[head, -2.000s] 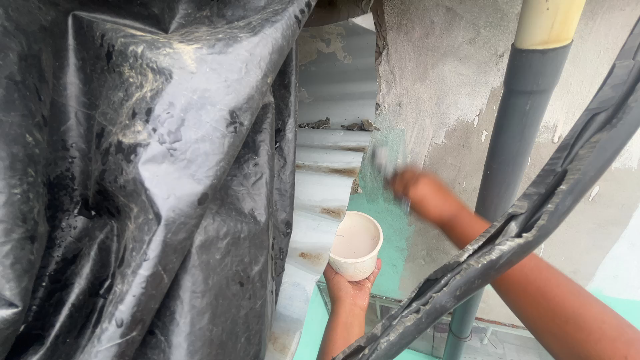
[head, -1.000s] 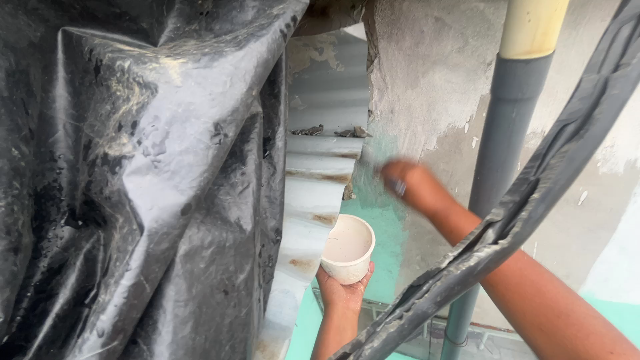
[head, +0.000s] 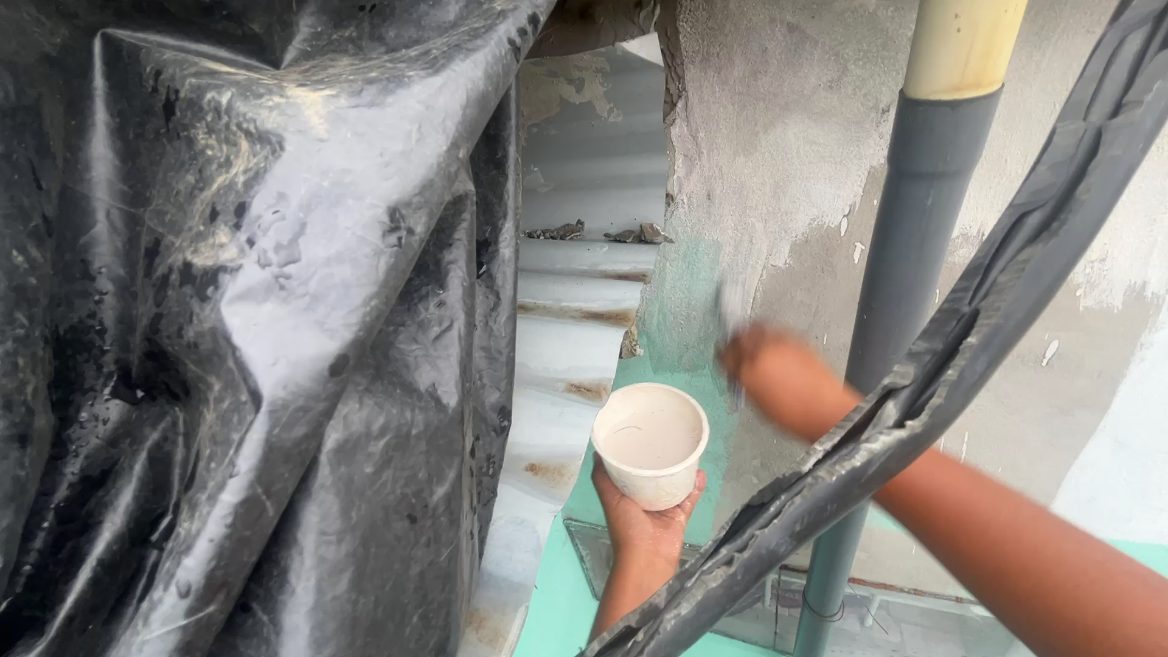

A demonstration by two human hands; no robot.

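My left hand [head: 646, 520] holds a small white plastic tub [head: 652, 484] from below, tilted a little toward the view, with a pale liquid [head: 650, 443] inside. Up and to the right, my right hand [head: 776, 374] is closed around a thin tool [head: 733, 306], blurred by motion; it looks like a brush, but its tip is unclear. The tool is at the plastered wall [head: 776, 164], beside a wet-looking greenish patch [head: 680, 297] near the edge of the corrugated sheets.
Black plastic sheeting [head: 301, 365] hangs at the left. Corrugated metal sheets [head: 575, 347] with rust marks lie beside it. A grey pipe [head: 931, 201] with a cream upper section [head: 965, 46] runs down the wall. A thick black cable or hose [head: 985, 338] crosses diagonally in front of my right forearm.
My right hand stays blurred with motion near the same stretch of wall, now slightly lower relative to the greenish patch. My left hand keeps holding the tub.
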